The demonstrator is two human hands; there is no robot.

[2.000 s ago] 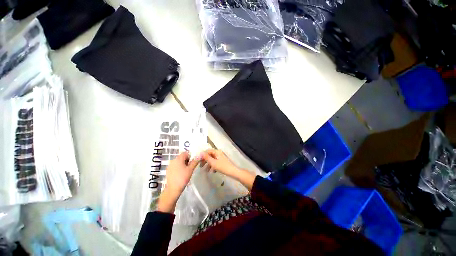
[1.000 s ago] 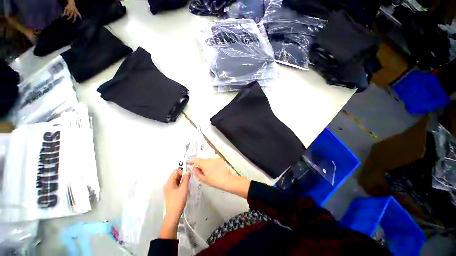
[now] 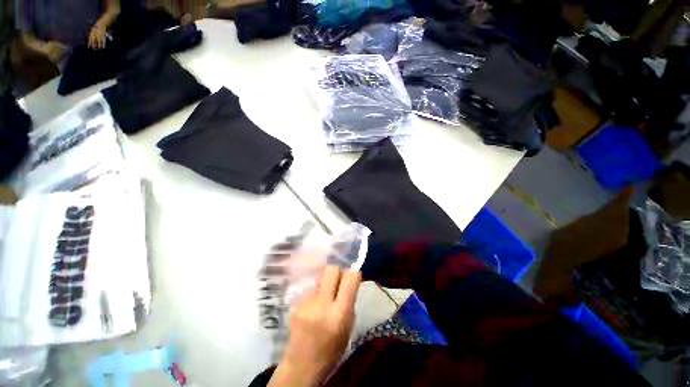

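Observation:
My left hand [image 3: 321, 317] grips the edge of a clear printed bag [image 3: 274, 291] low in the middle of the view. My right sleeve reaches across to the bag's mouth. My right hand [image 3: 303, 263] shows only as a blurred pinkish shape through the plastic, seemingly inside the bag; its fingers cannot be made out. A folded dark garment [image 3: 393, 193] lies just beyond my right sleeve, partly covered by it. Another folded dark garment [image 3: 227, 143] lies further up and left.
White table [image 3: 204, 249] bears a printed bag stack [image 3: 113, 257] at left, blue strips [image 3: 128, 364] and a pink-red marker-like item [image 3: 176, 373] near it. Packed garments [image 3: 363, 98] and dark garments [image 3: 503, 91] lie beyond. Blue bins [image 3: 503, 242] stand at right. Another person's hand [image 3: 100, 34] shows top left.
My right hand has gone from pinching the bag's edge to the bag's mouth, behind plastic. The right sleeve now covers part of the near garment. The view has shifted slightly.

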